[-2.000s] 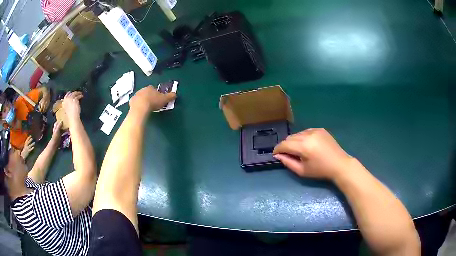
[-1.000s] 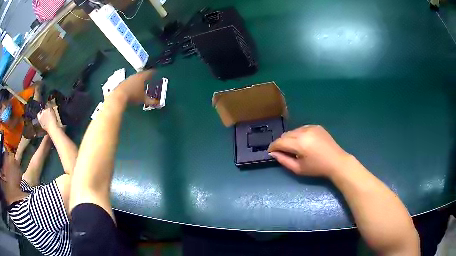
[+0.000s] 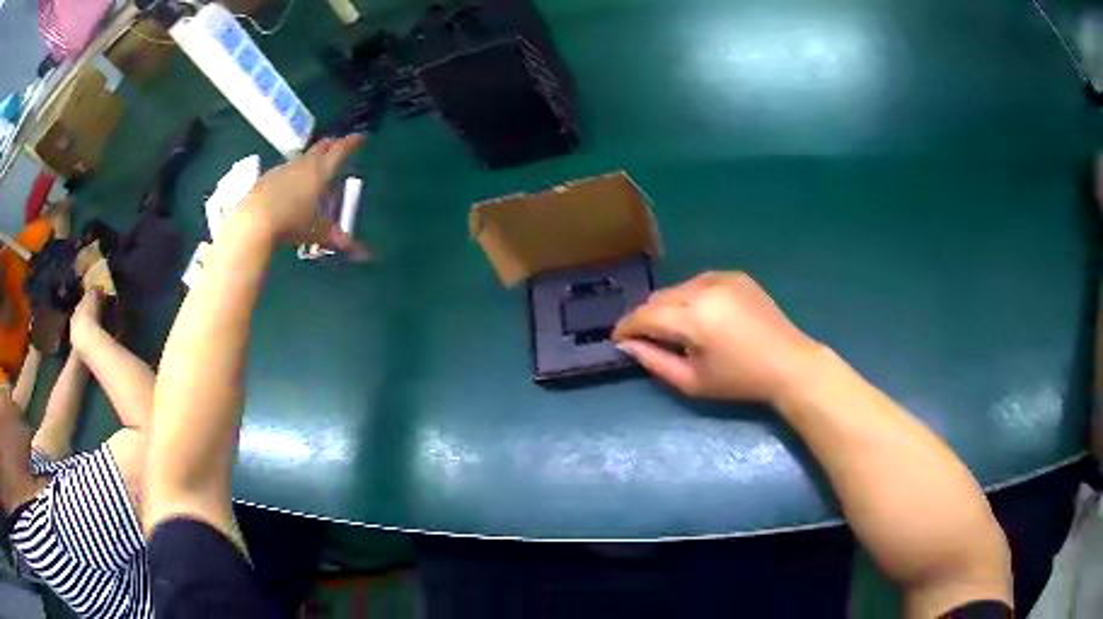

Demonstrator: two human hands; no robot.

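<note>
An open retail box stands on the green table, its brown lid raised at the back. Inside is a black foam insert with a small black electronic device in its cut-out. My right hand is at the box's right side, thumb and forefinger close together over the insert's edge; whether they grip anything is unclear. My left hand is spread, fingers apart, above a small dark and white printed card, which it partly hides.
White papers lie left of my left hand, partly covered by it. A tall black stack of inserts stands behind the box, with small black pieces beside it. A white power strip lies at the back left. A person in a striped shirt sits at left.
The view has shifted, so the box and stack appear further left. My left hand has gone from closed fingers at the printed card to spread fingers over it. My right hand stays at the box.
</note>
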